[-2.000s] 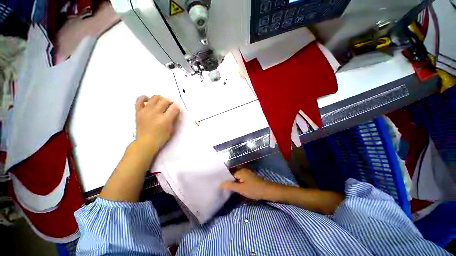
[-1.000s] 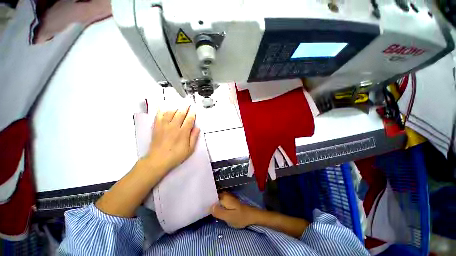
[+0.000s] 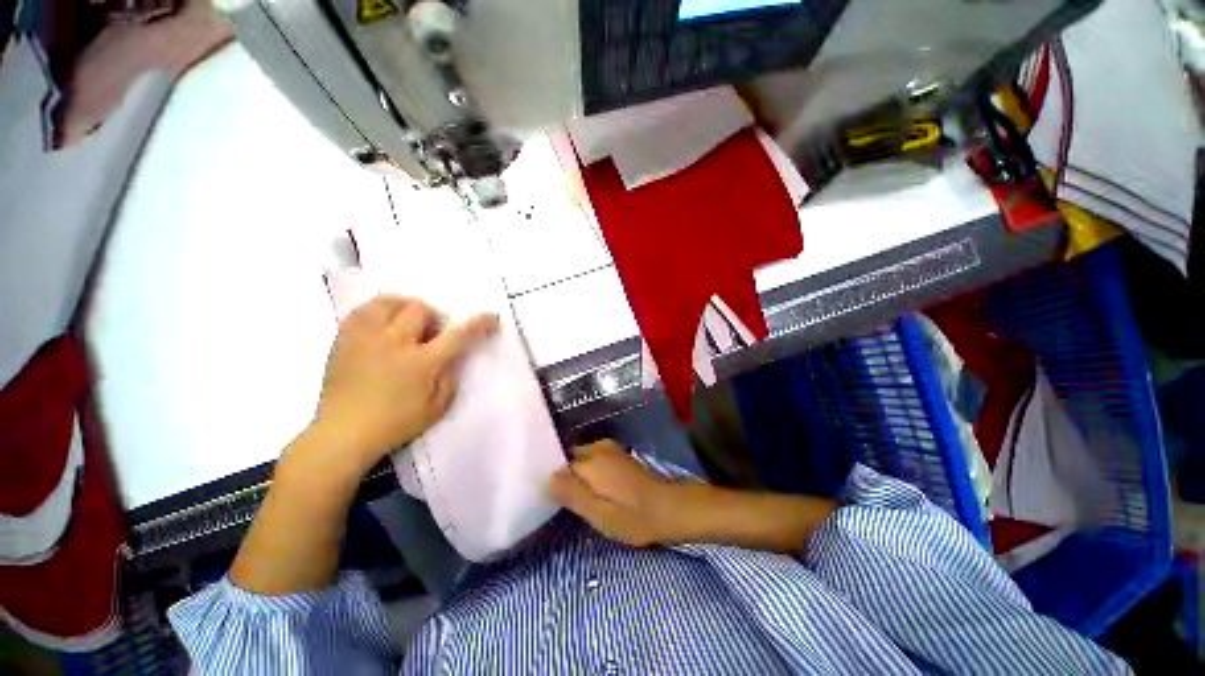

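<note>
A pale pink garment panel [image 3: 492, 456] lies on the white table in front of the needle area and hangs over the front edge. My left hand [image 3: 390, 376] lies on its left part, fingers bent, the index finger pointing right. My right hand [image 3: 615, 491] holds the panel's right edge below the table edge, thumb on top. The presser foot [image 3: 489, 189] stands beyond the panel's far end, with no cloth visible under it. A bit of red edge shows at the panel's far left corner.
Red and whitish cut pieces [image 3: 700, 225] lie right of the needle. The sewing machine head [image 3: 529, 60] is above. A yellow-and-black tool [image 3: 892, 135] and a red-handled tool [image 3: 1024, 198] lie at right. Panels [image 3: 46, 264] hang at left. Blue baskets [image 3: 958, 423] stand below right.
The panel swung left in front of the needle and its hanging end now looks rounded. My left hand moved back from the needle, toward the table's front edge. My right hand still holds the edge.
</note>
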